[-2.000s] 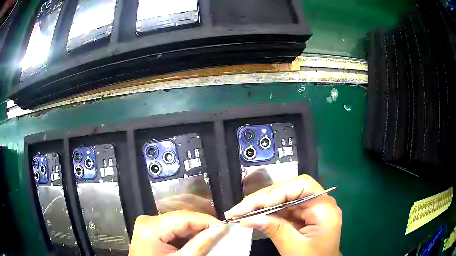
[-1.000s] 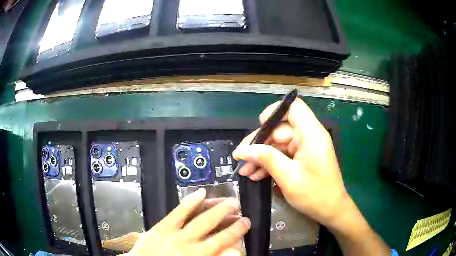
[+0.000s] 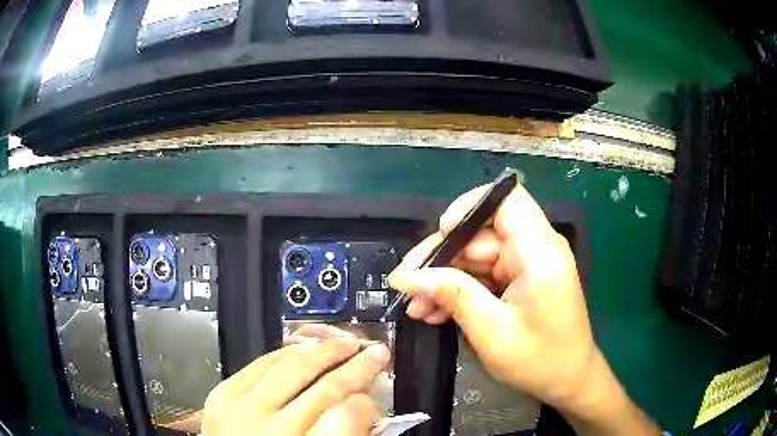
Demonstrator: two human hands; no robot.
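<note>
My right hand point(image 3: 503, 298) holds dark tweezers point(image 3: 473, 223) like a pen, their tip at the upper right part of a smartphone point(image 3: 375, 277), just below the small white parts beside its blue camera area point(image 3: 315, 278). My left hand point(image 3: 298, 383) lies over the silver lower half of the same phone, fingertips on or just above it. A small white sheet point(image 3: 400, 422) sticks out under my left fingers. The phone lies in the third slot of a black foam tray point(image 3: 234, 209). My right hand covers the upper part of the phone in the fourth slot.
Two more open-backed phones point(image 3: 175, 341) lie in the tray's left slots. Behind a pale rail point(image 3: 630, 149) stands a stack of black foam trays point(image 3: 341, 98) with silver phones in its top. Another dark stack point(image 3: 724, 204) stands at the right. A yellow sheet point(image 3: 733, 392) lies at the lower right.
My hands moved from pinching the white sheet with the tweezers between them to the third phone. Over the last second, the tweezer tip moved slightly down and left relative to the picture.
</note>
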